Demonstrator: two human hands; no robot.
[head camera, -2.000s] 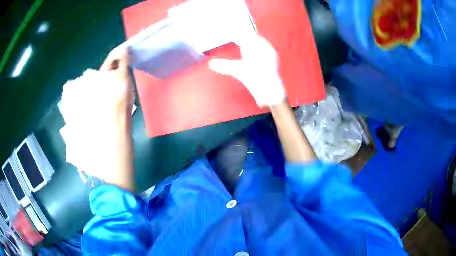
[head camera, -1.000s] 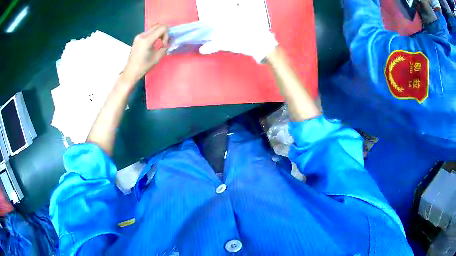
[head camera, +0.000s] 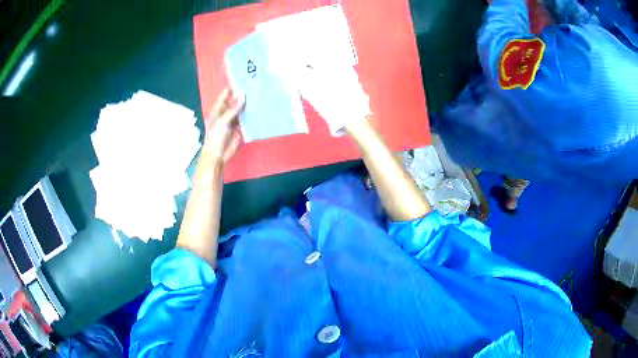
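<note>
A pale grey-blue film sleeve (head camera: 264, 98) with a small dark printed mark lies over the red-pink mat (head camera: 395, 84). My left hand (head camera: 224, 126), bare, holds its left edge between thumb and fingers. My right hand (head camera: 334, 98), in a white glove, is at the sleeve's right side; glare hides its fingers and whether it grips anything. A bright white flat piece (head camera: 315, 31), a box or sheets, lies on the mat just beyond the glove. Its edges blend with the glove.
A fanned white sheet pile (head camera: 143, 168) lies left of the mat on the dark green bench (head camera: 91, 273). White-framed dark trays (head camera: 43, 220) are at far left. A person in a blue smock (head camera: 559, 98) is at right. A carton with crumpled plastic (head camera: 448, 189) is below the bench edge.
The sleeve, earlier narrow and bunched between my hands, is now spread flat with its printed mark showing. My left hand has moved down along its edge.
</note>
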